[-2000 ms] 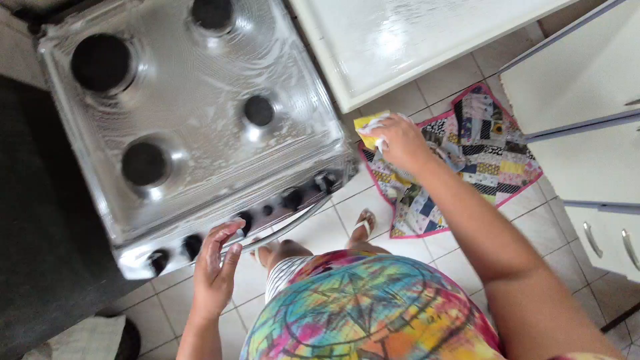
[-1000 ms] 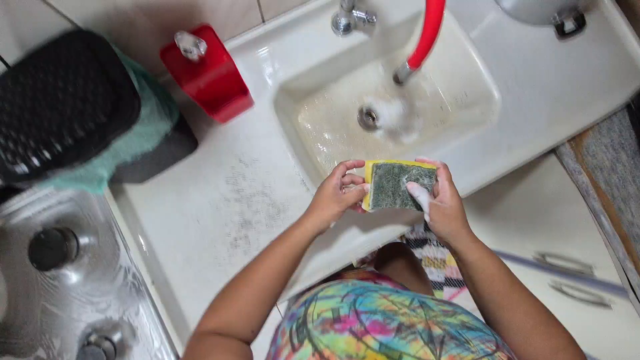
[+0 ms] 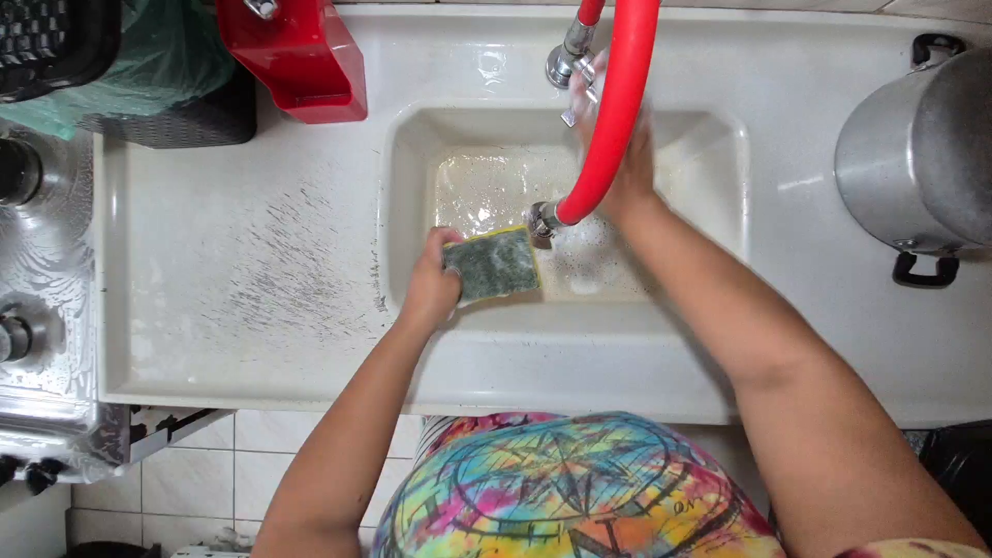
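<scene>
My left hand (image 3: 435,280) grips the left end of a scouring sponge (image 3: 496,265), its dark green side up and a yellow edge showing. The sponge is over the front left part of the white sink basin (image 3: 411,178), just beside the metal spout tip (image 3: 542,219) of the red faucet hose (image 3: 620,101). My right hand (image 3: 616,132), blurred and partly behind the hose, is at the metal faucet handle (image 3: 583,85); whether its fingers are closed on it is hidden. Suds lie in the basin under the spout.
A red dispenser (image 3: 325,70) and a black bin with a green bag (image 3: 178,108) stand at the back left. Dark streaks mark the counter (image 3: 186,225) left of the basin. A metal pot (image 3: 891,155) is at right, a wet, soapy stove (image 3: 54,325) at far left.
My right hand has let go of the sponge and moved up to the faucet. The sponge remains in my left hand. The view has swung from the stove to the sink.
</scene>
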